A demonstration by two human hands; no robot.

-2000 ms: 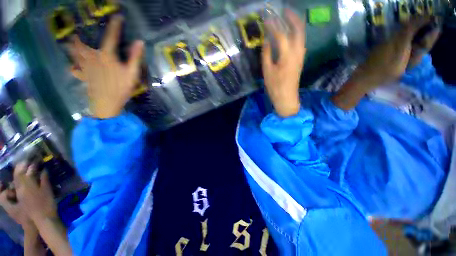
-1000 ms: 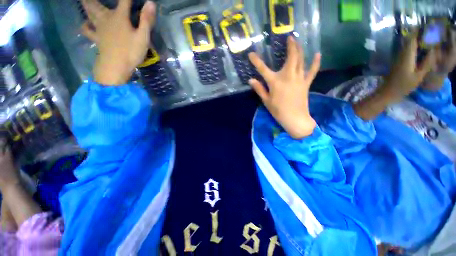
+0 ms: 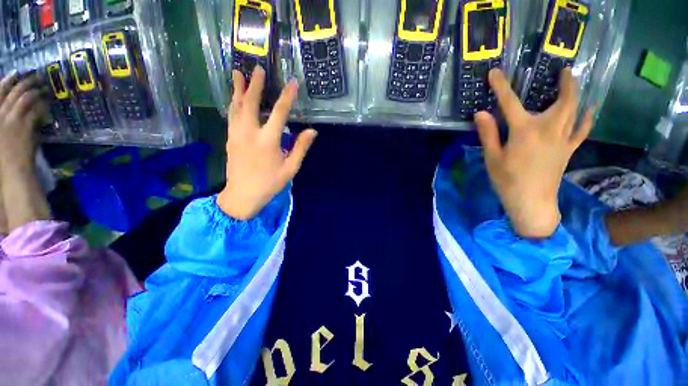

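Observation:
A clear blister tray (image 3: 362, 113) lies in front of me with a row of several black keypad phones with yellow frames, such as the middle one (image 3: 413, 64). My left hand (image 3: 260, 147) is spread at the leftmost phone (image 3: 253, 34), fingertips on or just over its keypad; its screen looks pale. My right hand (image 3: 532, 154) is spread over the two rightmost phones (image 3: 483, 38), fingertips at their keypads. Neither hand grips a phone. The fingers partly hide the keys. The tray's far part is cut off by the top edge.
A neighbouring tray (image 3: 162, 83) with more phones stands at left, with another person's hand (image 3: 19, 113) and pink sleeve. A green block (image 3: 655, 68) lies on the green bench at right. A blue stool (image 3: 139, 185) is below at left. Another person's arm (image 3: 649, 222) shows at right.
The view has turned and shifted, so the tray now shows level across the top. My left hand has come down to the leftmost phone's keypad; my right hand is at the two rightmost phones.

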